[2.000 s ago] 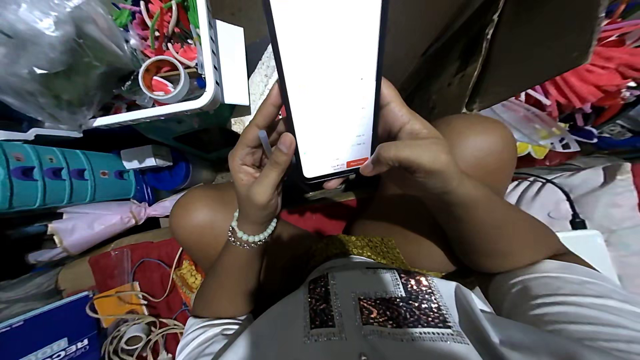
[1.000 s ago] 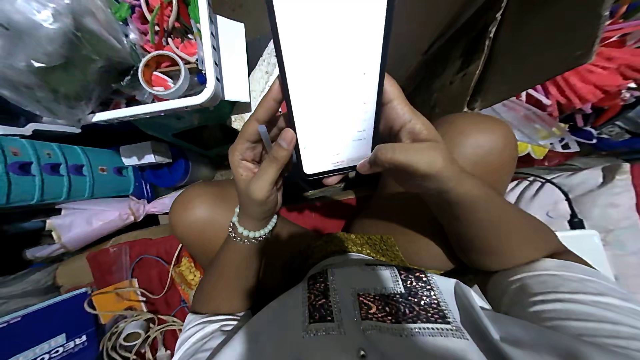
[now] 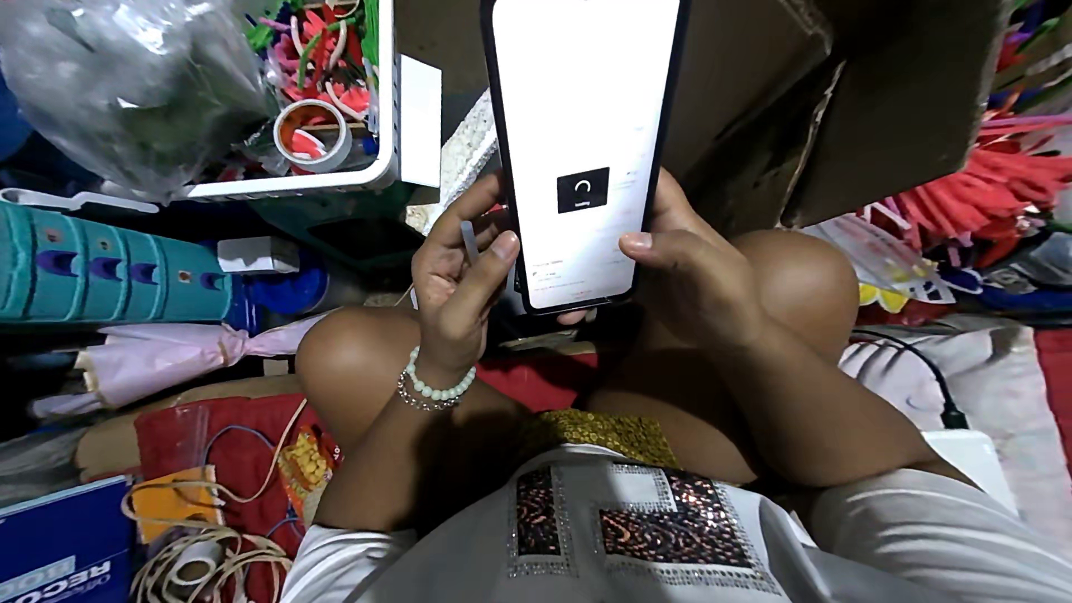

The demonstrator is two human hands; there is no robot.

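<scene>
A smartphone with a bright, mostly white screen and a small dark loading box is held upright between both hands over my lap. My left hand grips its left edge, the thumb at the lower left side; a thin translucent stick shows between its fingers. A pale bead bracelet is on the left wrist. My right hand supports the phone's right edge, with its thumb over the lower right of the screen. Some fingers are hidden behind the phone.
At the upper left, a white plastic basket holds colourful fuzzy stems and a tape roll. Below it stand teal drawers. A cardboard box is beyond my right hand. Coiled cord lies lower left; a white charger lies right.
A dark loading box has appeared on the phone's screen. A red button shown two seconds ago is gone. My right thumb has shifted slightly up from the phone's lower corner.
</scene>
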